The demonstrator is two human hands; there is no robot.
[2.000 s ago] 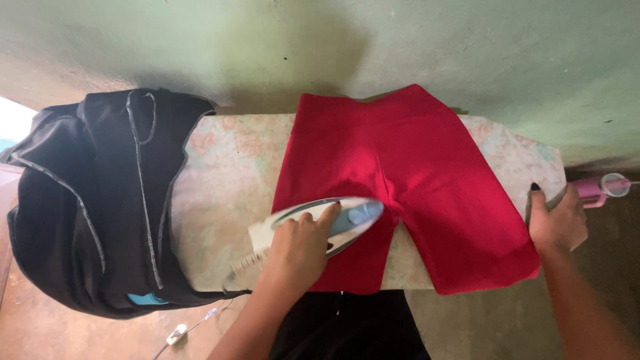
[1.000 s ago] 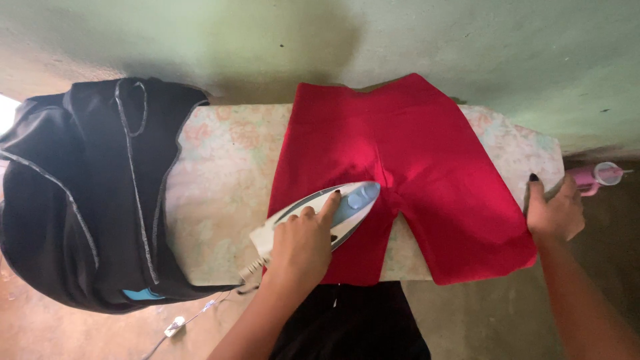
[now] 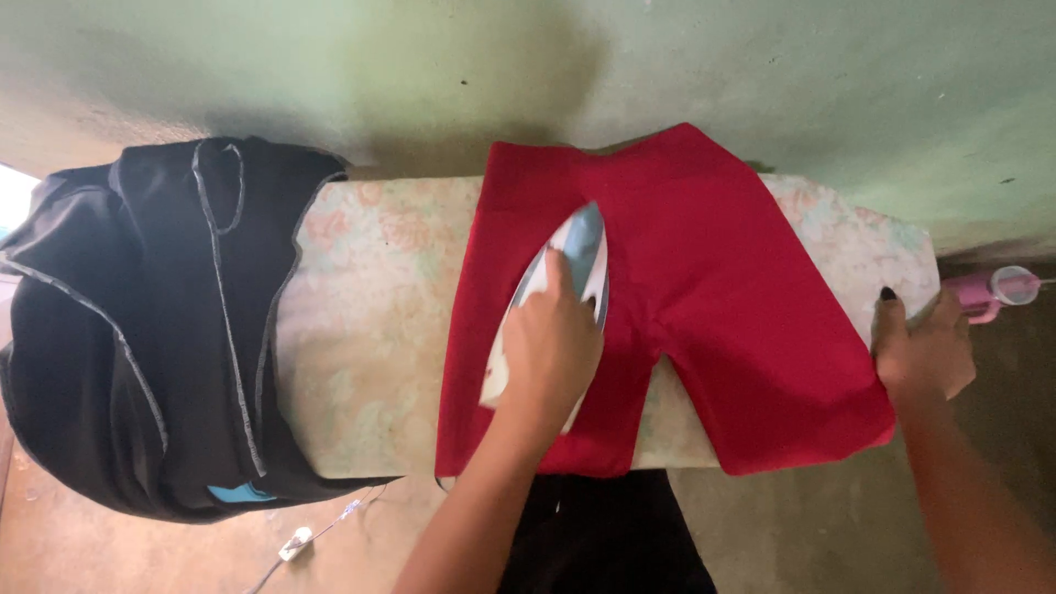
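My left hand [image 3: 554, 338] is closed around the handle of a white and blue clothes iron [image 3: 586, 239], with its index finger pointing along the top. The iron lies on the left leg of red shorts [image 3: 709, 239], its tip towards the waistband. Under the shorts is an ironing board with a faded floral cover [image 3: 371, 330]. At the board's right end, my right hand [image 3: 924, 346] grips the edge beside the hem of the shorts, thumb on top; its other fingers are partly hidden.
A black garment [image 3: 165, 313] with grey seams drapes over the board's left end. A green wall [image 3: 742, 66] runs behind. Beyond the right end is a pink tumbler [image 3: 973, 295]. A white plug connector [image 3: 295, 544] with a cable lies on the floor.
My left hand has turned the iron from pointing right to pointing up, and moved it from near the crotch onto the left leg. My right hand stays at the board's end.
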